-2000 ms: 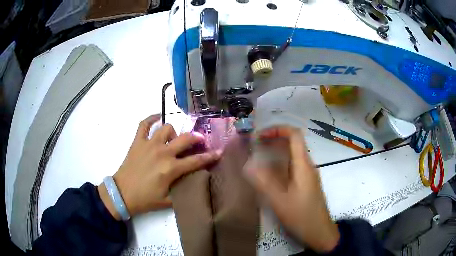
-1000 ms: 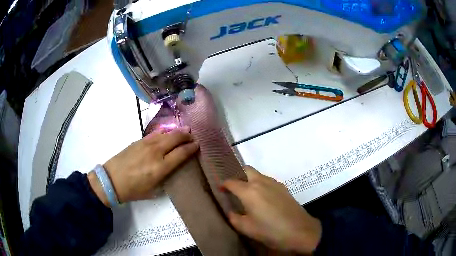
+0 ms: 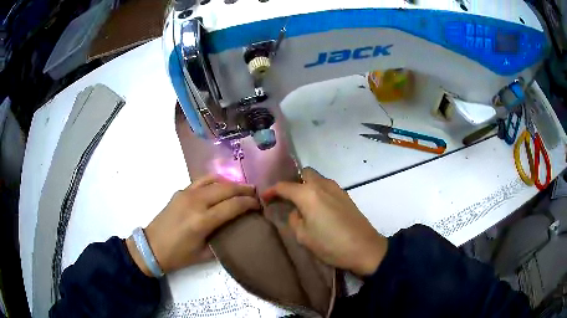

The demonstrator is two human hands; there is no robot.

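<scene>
The brown panel (image 3: 252, 245) lies under the presser foot (image 3: 237, 149) of the white and blue sewing machine (image 3: 348, 56). It extends behind the foot on the left and down to the table's front edge, with a dark seam line along its middle. A pink-white light shines on it beside the foot. My left hand (image 3: 202, 217) presses on the panel just in front of the foot, fingertips at the seam. My right hand (image 3: 326, 220) pinches the panel's right part, its fingertips close to my left ones. The fabric partly hides my right fingertips.
A stack of grey-beige panels (image 3: 68, 168) lies at the table's left. Thread snips (image 3: 407, 139) lie under the machine arm, near a yellow-orange item (image 3: 391, 85). Yellow-red scissors (image 3: 533, 158) are at the right edge. A clear bin (image 3: 78, 40) stands behind the table.
The panel has moved further under and behind the foot. My right hand has moved up along it, closer to my left hand. The camera view has also shifted.
</scene>
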